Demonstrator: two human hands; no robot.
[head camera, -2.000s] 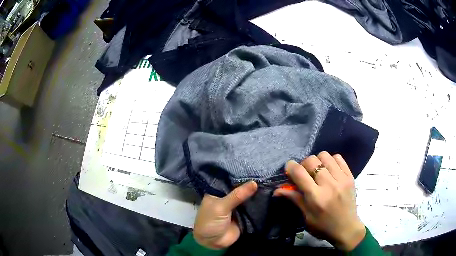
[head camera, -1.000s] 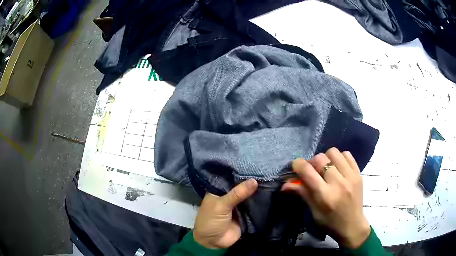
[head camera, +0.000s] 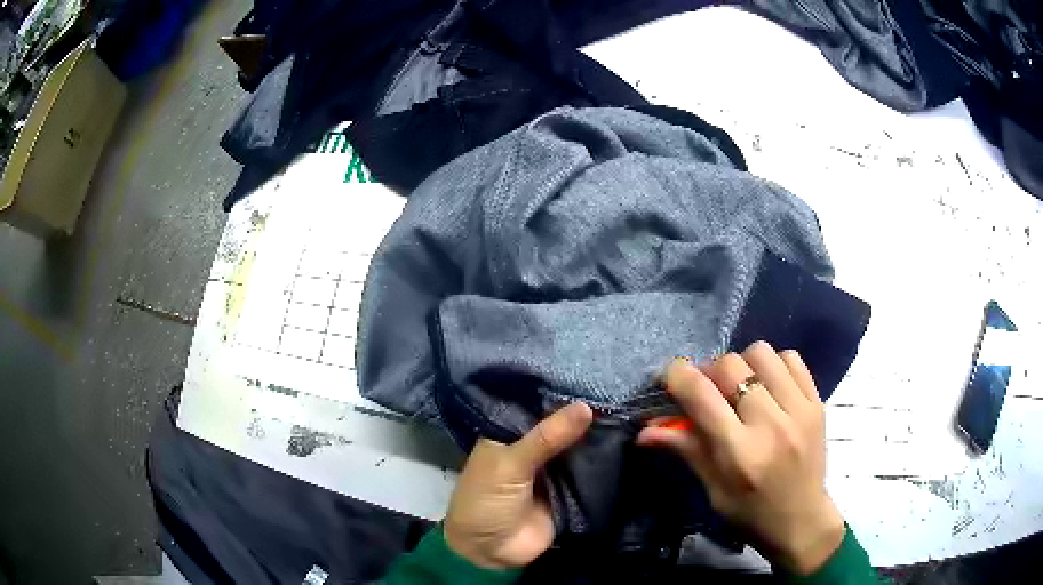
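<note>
The denim garment (head camera: 595, 263) lies bunched on the table, grey wrong side up, with a dark panel (head camera: 801, 320) at its right. A seam (head camera: 618, 408) runs as a narrow ridge along its near side. My left hand (head camera: 503, 491) pinches the cloth at the seam's left, thumb on top. My right hand (head camera: 755, 451), with a ring, is at the seam's right and holds the thread snips (head camera: 671, 424); only their orange grip shows between the fingers. The blades are hidden. Loose thread ends are too small to see.
The white table (head camera: 297, 309) has a printed grid and green lettering. Other dark garments (head camera: 458, 69) lie along the far edge, and another (head camera: 252, 491) at the near left edge. A smartphone (head camera: 985, 383) lies at the right. A carton (head camera: 63, 143) stands at far left.
My right hand has moved slightly right and up along the seam since the earliest frame. My left hand stays at almost the same place. The garment has kept nearly the same shape.
</note>
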